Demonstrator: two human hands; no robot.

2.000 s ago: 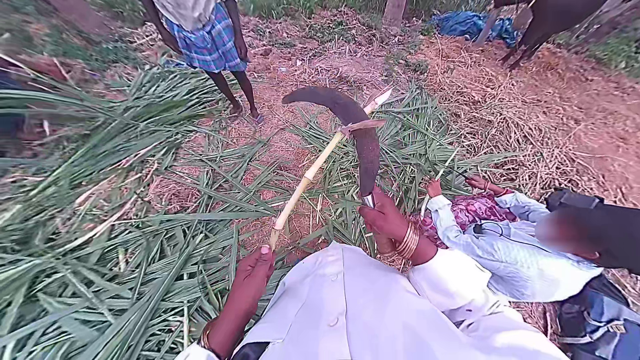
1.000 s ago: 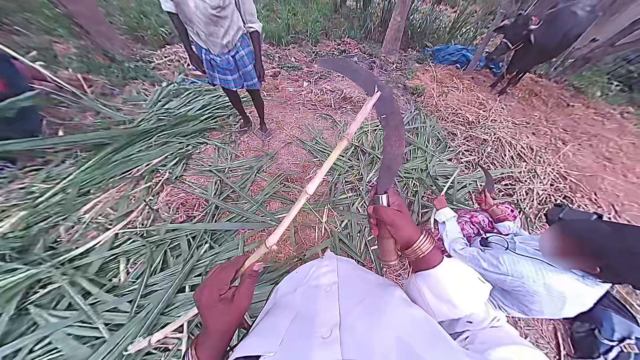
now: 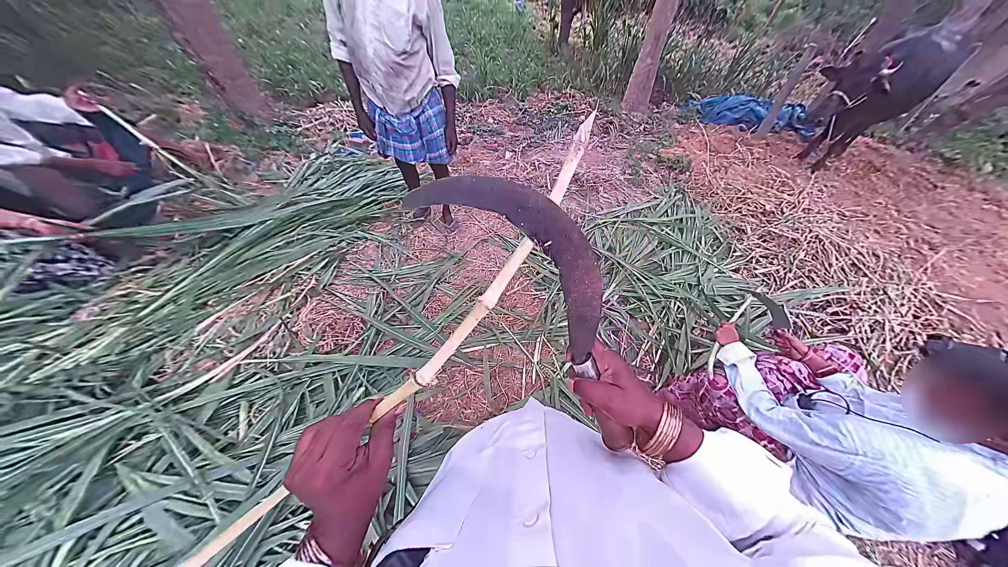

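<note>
My left hand (image 3: 342, 465) is closed around a pale, jointed cane stalk (image 3: 468, 323), whose lower end runs out below the hand and whose pointed upper end reaches up and to the right. My right hand (image 3: 622, 398) grips the handle of a sickle (image 3: 579, 276) with a broad, dark, curved blade. The blade arcs up and to the left and crosses over the upper part of the stalk. Whether blade and stalk touch, I cannot tell. Long green leaves (image 3: 197, 354) lie beneath and around both hands.
A person in a blue checked cloth (image 3: 413, 130) stands ahead. Another person (image 3: 874, 441) with a sickle sits at my right, and someone (image 3: 79, 173) is at the far left. A dark horned animal (image 3: 906, 79) stands beyond a blue tarp (image 3: 740, 113). Dry straw (image 3: 827, 244) covers ground at right.
The stalk was peeled-looking and pale in the earlier frames too. The sickle blade, near the stalk's tip one second ago, now crosses it farther down. The view has tilted up somewhat.
</note>
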